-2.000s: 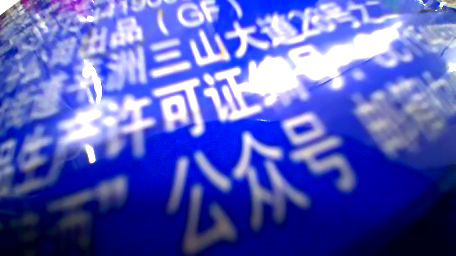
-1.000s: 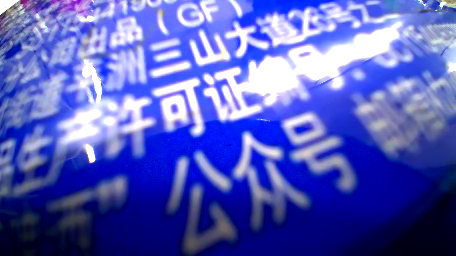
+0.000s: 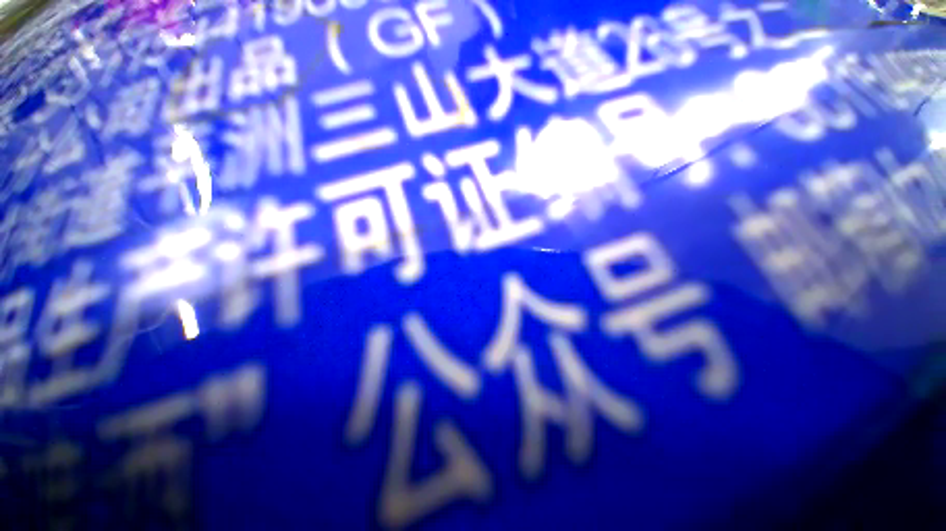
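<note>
A glossy blue printed plastic surface (image 3: 467, 290) fills nearly the whole head view, very close and partly blurred. It carries large white Chinese characters in slanting rows, with "(GF)" near the top. Bright glare lies across its upper right and on its left side. Its lower edge and lower right corner are dark. Neither my left hand nor my right hand is in view. Whatever lies behind or below the surface is hidden.
A small pink-purple patch (image 3: 156, 10) shows at the top left edge. A thin pale strip shows at the top right corner, too small and blurred to tell what it is.
</note>
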